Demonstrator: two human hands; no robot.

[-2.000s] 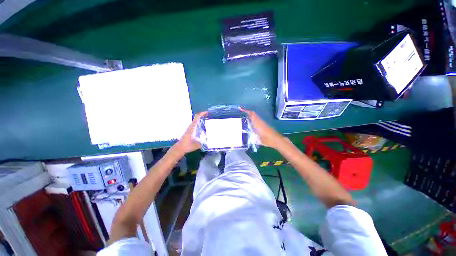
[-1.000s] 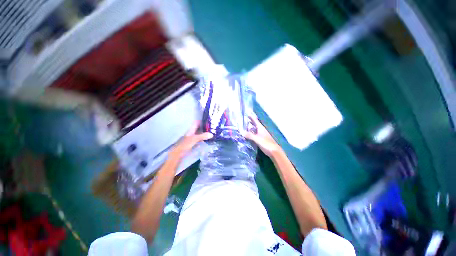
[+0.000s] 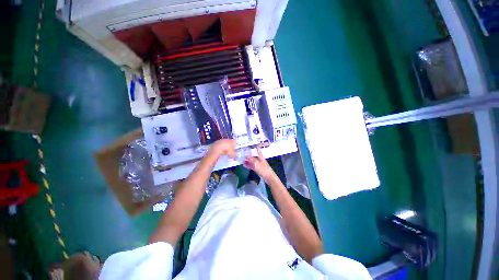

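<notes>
A product box, black and grey with red and white print, lies in a clear shrink bag on the white bar sealer. Its far end reaches the roller conveyor. My left hand is at the bag's near end, with fingers closed on the film. My right hand is just to the right, at the sealer's front edge. Clear film shows between the hands. Whether my right fingers grip it is too small to tell.
The roller conveyor leads to red-brown tunnel curtains. A control box stands at the sealer's right. Film offcuts lie over brown cardboard at left. A white stack and a dark wrapped box are at right.
The view has turned from the green bench to the sealer. The bagged box, earlier held between both hands, now lies on the sealer bed, and both hands are at its near side.
</notes>
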